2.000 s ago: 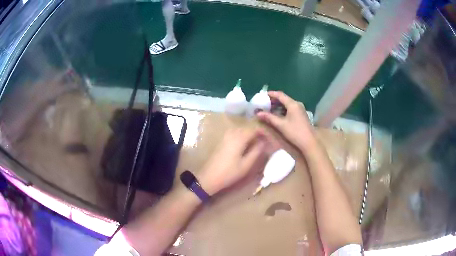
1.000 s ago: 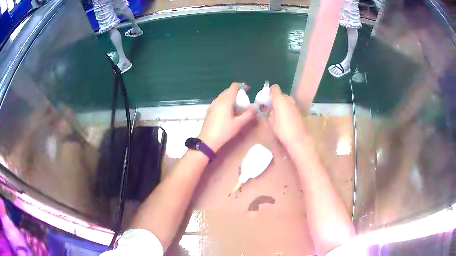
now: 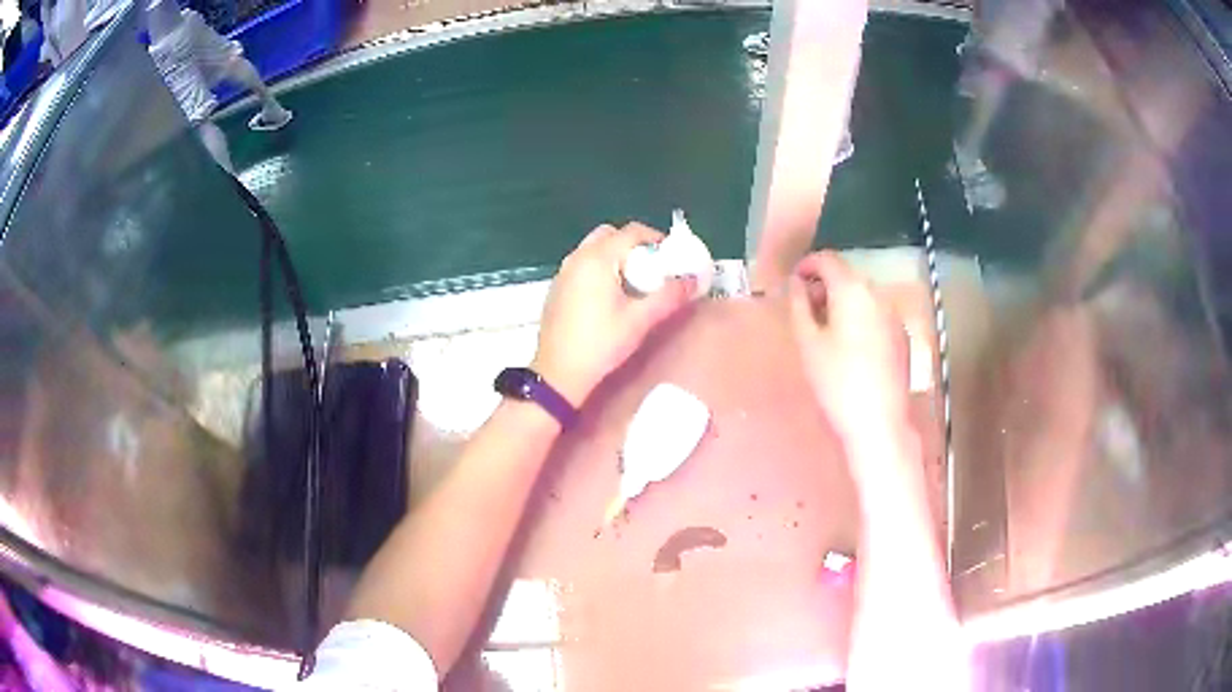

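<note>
My left hand (image 3: 595,308) is at the far edge of the bench, its thumb and fingers around two white glue bottles (image 3: 688,260) standing side by side; the rear one is partly hidden by the fingers. My right hand (image 3: 854,331) is at the far edge just right of the post, fingers curled; whether it holds anything is unclear. A third white glue bottle (image 3: 666,435) lies on the tan bench (image 3: 757,446) between my forearms, its yellowish tip towards me.
A pale post (image 3: 808,135) rises at the bench's far edge. The green belt (image 3: 541,149) carries pale figure legs (image 3: 203,68) at left. A flat black object (image 3: 362,453) lies at left. A small white piece (image 3: 838,561) is near my right forearm. Clear panels stand on both sides.
My right hand has left the bottle and moved right, past the post. My left hand now encloses both upright bottles, close together. The figure legs have shifted across the view as the camera turned.
</note>
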